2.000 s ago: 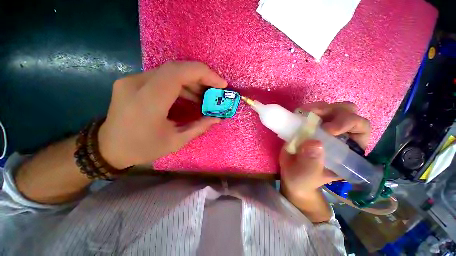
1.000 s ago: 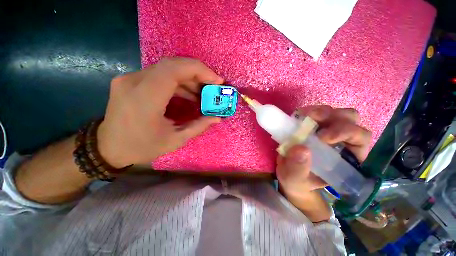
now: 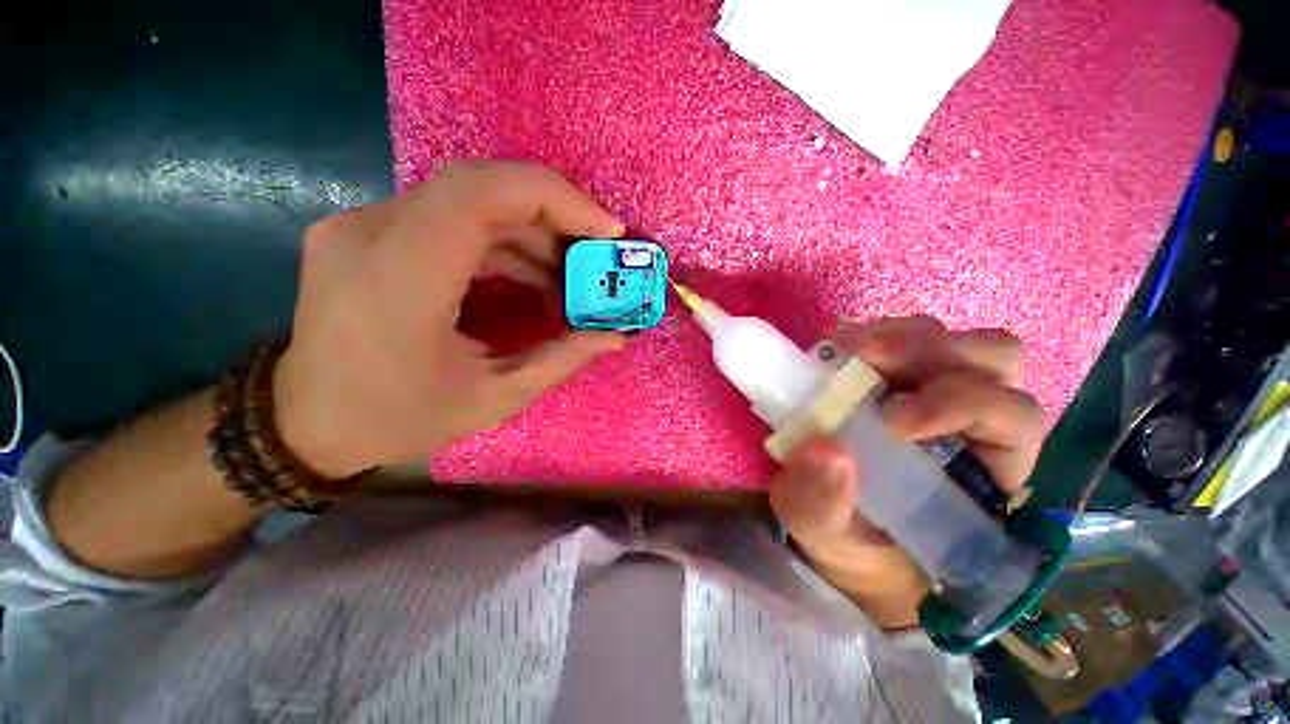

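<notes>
My left hand holds the teal housing between thumb and index finger, its open side facing up, with a silver-white part at the upper right and small dark parts in the middle. My right hand holds the glue syringe at a slant near its cream band. The syringe's yellowish needle points up-left, its tip at the housing's right edge; whether it touches cannot be told. The dark green cap is at the syringe's rear end.
The pink-red mat lies under both hands, on a dark green bench. A white sheet lies on the mat's far part. A round black object and yellow and white paper are at the right.
The syringe has moved slightly left, and its green rear end has swung down and left. The needle tip has shifted down the housing's right side. The housing has moved slightly left and looks more level.
</notes>
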